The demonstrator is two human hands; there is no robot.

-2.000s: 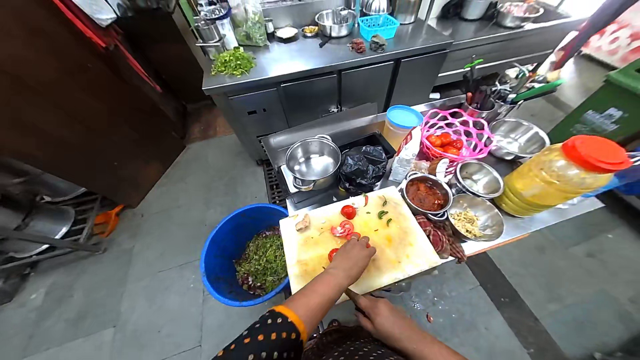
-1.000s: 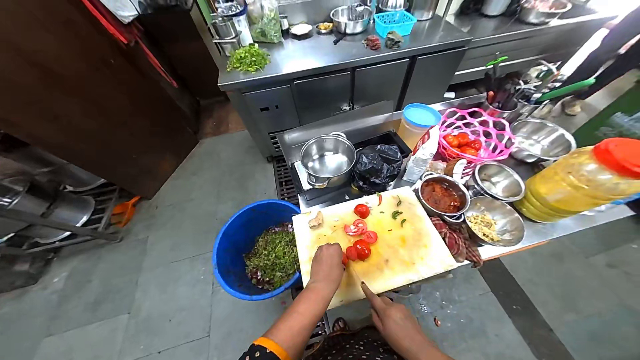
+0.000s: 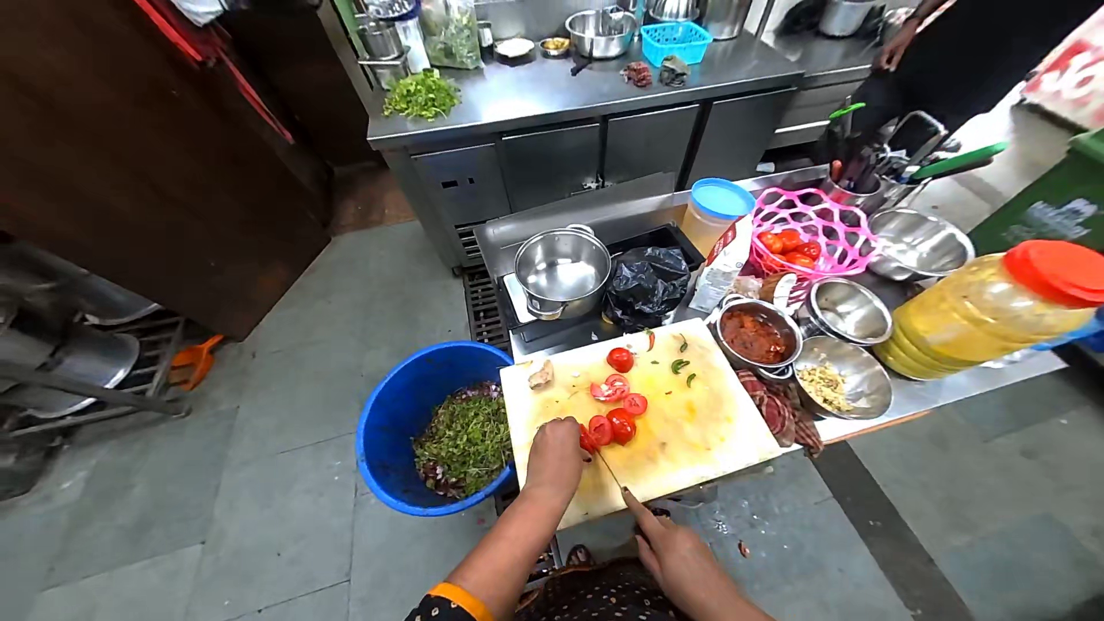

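On the pale cutting board [image 3: 673,448], my left hand [image 3: 556,453] has its fingers on a piece of tomato [image 3: 587,439]. My right hand [image 3: 677,552] grips a knife [image 3: 611,470] by its handle, its blade reaching to the tomato beside my left fingertips. Cut tomatoes [image 3: 621,425] lie just right of my left hand, with tomato slices [image 3: 610,388] and a tomato piece [image 3: 619,359] farther back. Green chillies [image 3: 680,366] and a piece that looks like ginger [image 3: 542,375] are also on the board.
A blue tub [image 3: 379,457] of chopped greens stands left of the board. Behind are a steel pot [image 3: 562,272] and a black plastic bag [image 3: 647,285]. At right stand a pink basket [image 3: 815,228], steel bowls [image 3: 843,379] and a yellow-filled jar [image 3: 966,315]. A person's hand [image 3: 897,43] shows at upper right.
Since two seconds ago, my left hand has moved off the tomato slices toward the board's near left part. The knife in my right hand now shows with its blade at the tomato.
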